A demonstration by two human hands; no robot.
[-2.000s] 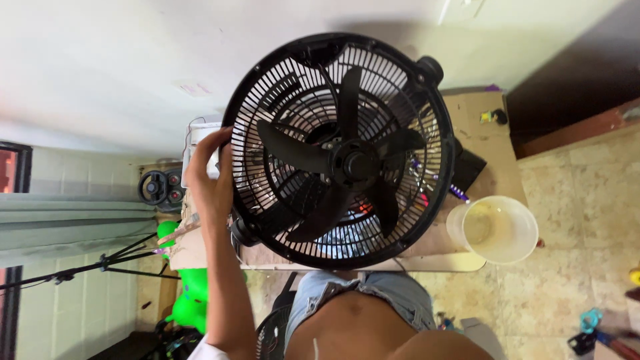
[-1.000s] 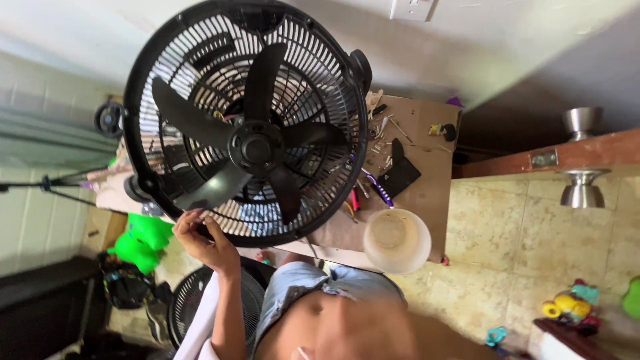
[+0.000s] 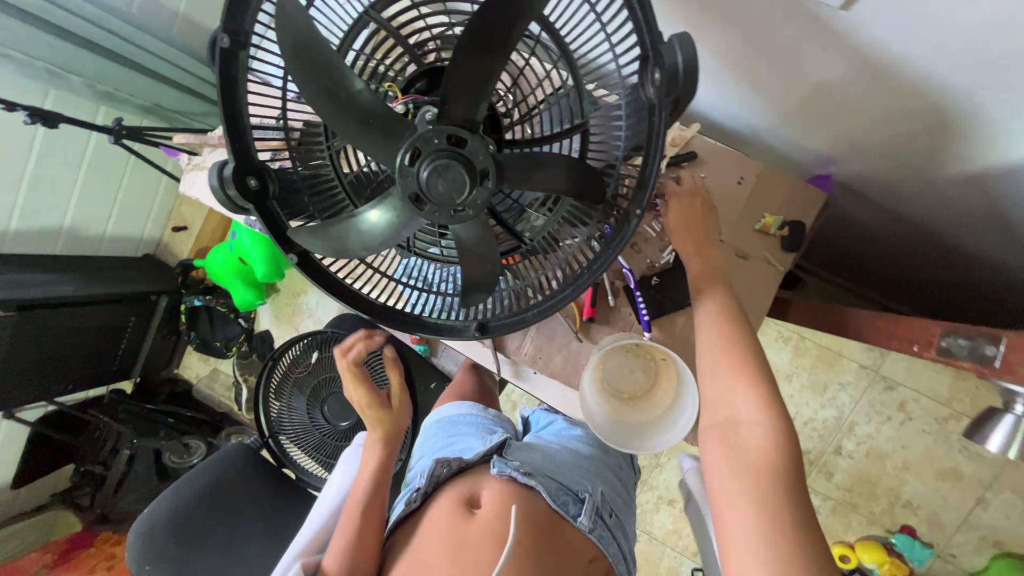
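A black electric fan (image 3: 448, 180) with its front grille off stands on the cardboard-covered table, its blades and hub bare. Colored wires show behind the blades. My left hand (image 3: 374, 384) is raised in front of the fan's lower edge, fingers curled, with nothing visible in it. My right hand (image 3: 690, 210) reaches down to the small parts on the table, just right of the fan's rim; its fingertips are partly hidden, so a grip cannot be told. A purple and white toothbrush (image 3: 638, 298) and a translucent plastic tub (image 3: 638, 392) lie nearer the front edge.
A round black fan grille (image 3: 332, 404) rests low at the left, near a dark chair seat (image 3: 216, 512). A bright green toy (image 3: 244, 264) is beyond it. At the right are a wooden door edge (image 3: 896, 336) with a metal knob (image 3: 996, 424) and toys on the floor.
My left hand has come away from the fan's rim, where it was one second ago. My right hand has moved out to the small parts on the table.
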